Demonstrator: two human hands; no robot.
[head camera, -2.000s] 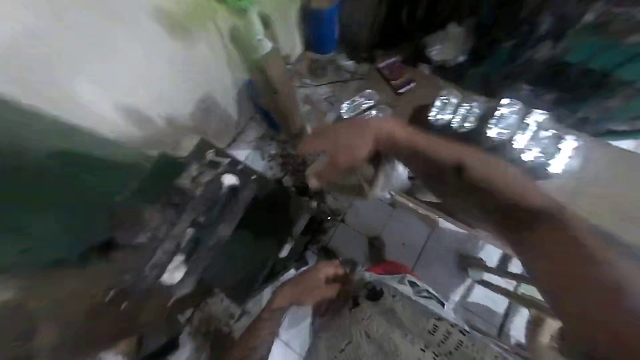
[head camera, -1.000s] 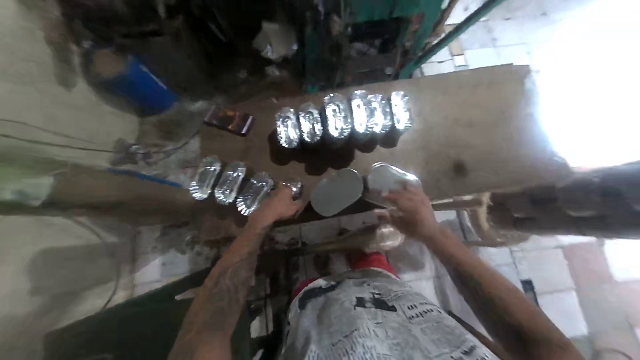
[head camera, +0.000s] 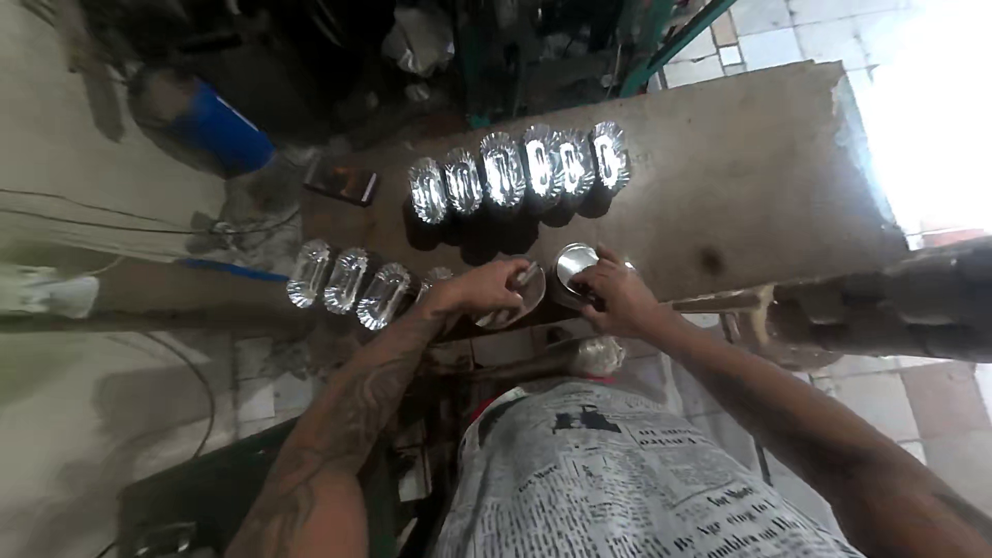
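Observation:
Fluted foil cups stand in two rows on a wooden bench. The back row has several cups (head camera: 504, 170); the front row (head camera: 385, 296) is at the left, its rightmost cup partly hidden by my left forearm. My left hand (head camera: 496, 287) is at a flat oval metal piece (head camera: 533, 292) near the front edge, fingers bent around a small pale thing I cannot identify. To its right, my right hand (head camera: 618, 293) has its fingers on the rim of a shiny metal tin (head camera: 575, 261). Whether those fingers grip it is unclear.
The wooden bench (head camera: 744, 178) stretches to the right. A phone-like dark object (head camera: 341, 182) lies at its left end, near a blue container (head camera: 225, 128) and cables. Green metal framing (head camera: 674, 46) stands behind. A dark cylindrical part (head camera: 883, 298) is at the right.
Since one second ago, my left hand has moved right onto the left oval piece. My right hand is now at the tin, its fingers over the rim. The view swung strongly between the two earlier frames.

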